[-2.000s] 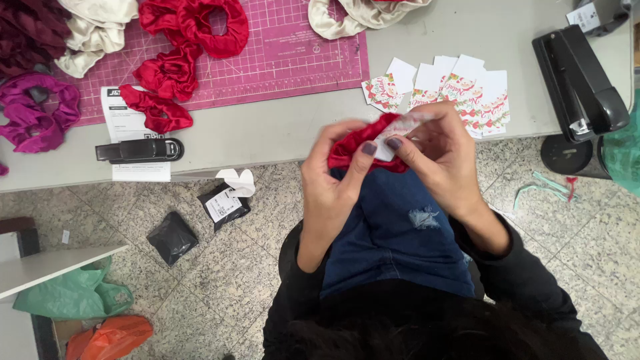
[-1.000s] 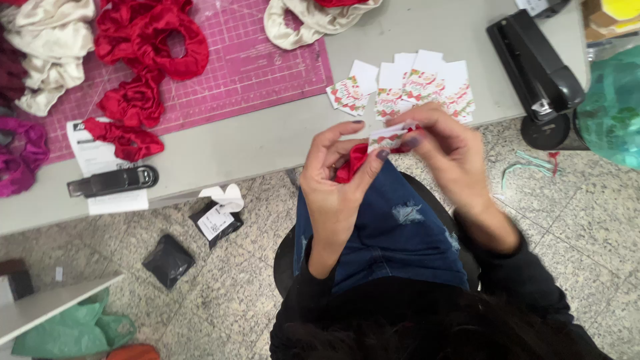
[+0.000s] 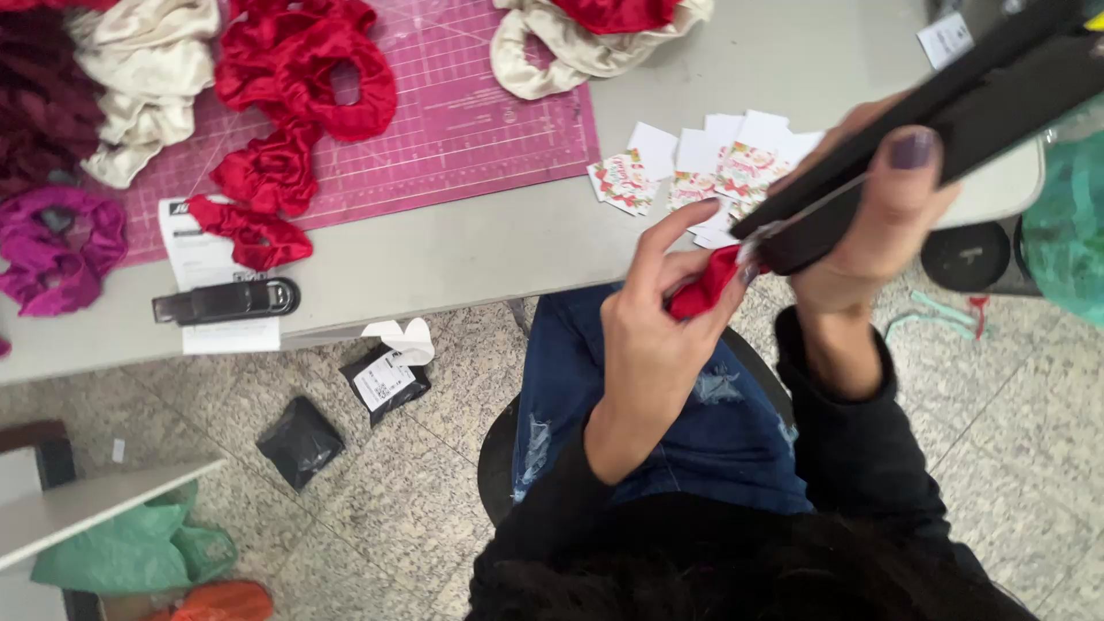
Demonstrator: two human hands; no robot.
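Observation:
My left hand (image 3: 660, 345) pinches a red satin scrunchie (image 3: 703, 289) with a small white card folded around it, mostly hidden by my fingers. My right hand (image 3: 880, 216) grips a large black stapler (image 3: 931, 129), tilted, its narrow end at the card and the scrunchie. Whether its jaws are pressed together on the card cannot be told. Several small cards with a floral print (image 3: 625, 181) lie spread on the table just beyond my hands. More red scrunchies (image 3: 302, 69) lie at the upper left.
A pink cutting mat (image 3: 466, 129) lies on the grey table (image 3: 414, 267), with cream scrunchies (image 3: 535, 60) and a purple scrunchie (image 3: 60, 250) about. A small black stapler (image 3: 226, 301) rests on a paper at the front edge. Black packets (image 3: 302, 442) lie on the floor.
My right hand has let go of the card and scrunchie and taken hold of the large black stapler, which lay on the table at the right. My left hand still holds the scrunchie.

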